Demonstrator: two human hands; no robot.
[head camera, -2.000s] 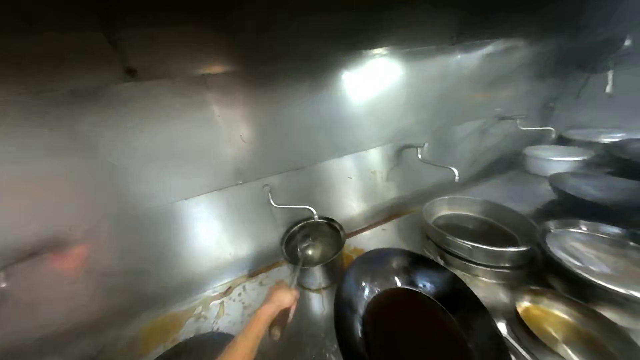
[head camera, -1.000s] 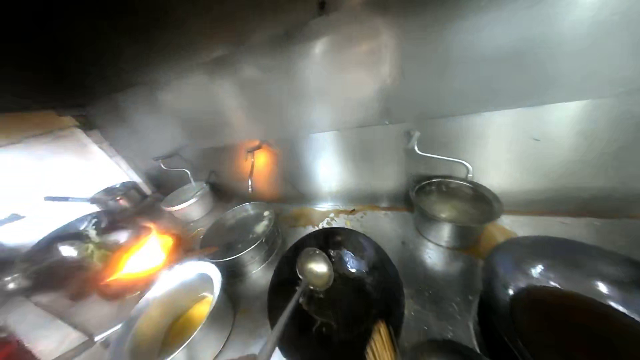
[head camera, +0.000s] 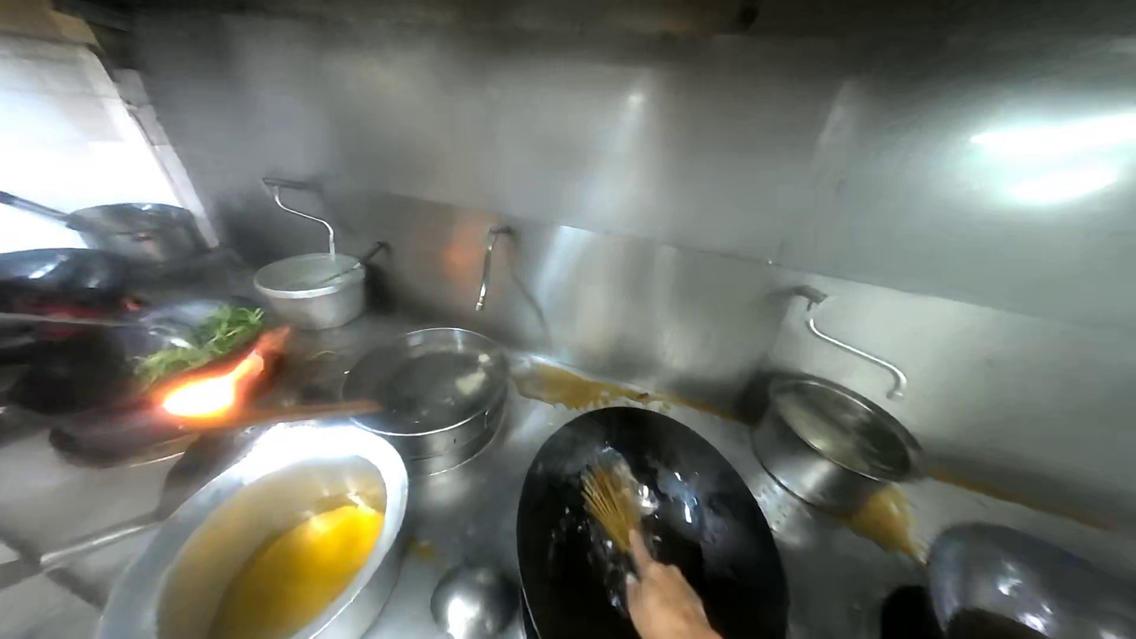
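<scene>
My right hand (head camera: 666, 599) holds a bamboo wok brush (head camera: 612, 508) by its handle. The brush's bristles press on the inside of a black wok (head camera: 737, 541), whose surface is wet and shiny. My left hand is not in view. Left of the wok a metal ladle (head camera: 475, 603) rests bowl side on the steel stove top, its handle out of sight. Behind the wok to the right stands a steel pot (head camera: 821, 479) of liquid under a curved faucet (head camera: 856, 351).
At the left, flames (head camera: 204, 395) rise by a wok with leafy greens (head camera: 209, 342). Nearer stand a metal basin (head camera: 382, 577) of yellow liquid and a round pan (head camera: 435, 439) of liquid. A white pot (head camera: 315, 306) is further back; another wok (head camera: 1012, 568) is at the right.
The wok brush, seen leaning in the black wok one second ago, is now in my right hand. The ladle has left the wok and lies beside it. The view swung left after the first frame.
</scene>
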